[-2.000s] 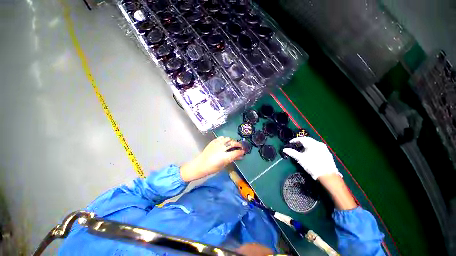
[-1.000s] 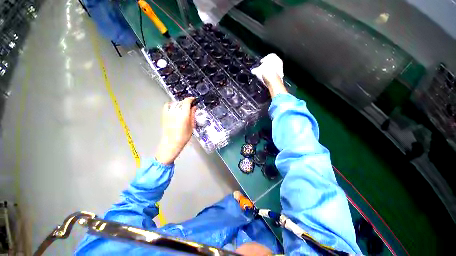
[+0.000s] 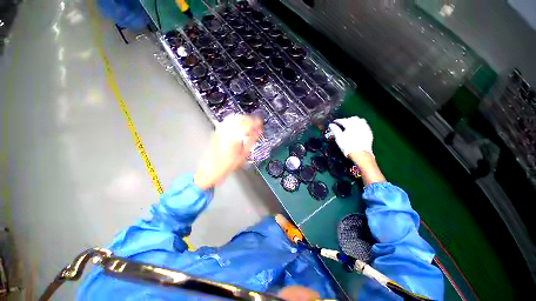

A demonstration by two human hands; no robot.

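Observation:
A large stack of clear blister trays (image 3: 282,126) with rows of round black units lies on the green bench mat. My left hand (image 3: 235,144) is bare and blurred at the tray's near left corner; whether it holds anything cannot be told. My right hand (image 3: 352,136), in a white glove, is at the tray's near right corner with its fingers on a black unit (image 3: 334,127). Several loose round black units (image 3: 318,190) lie on the mat between the tray and me; a few show a shiny or patterned face.
The grey screw dish (image 3: 355,235) is beside my right sleeve. An orange screwdriver (image 3: 288,228) with a pale cable lies at the bench edge by my lap. Another orange tool (image 3: 184,7) is beyond the trays. Yellow tape (image 3: 130,126) marks the floor at left.
My right hand has come back from the tray's far right side to its near right corner. My left hand has moved right along the near end. The loose units are more exposed.

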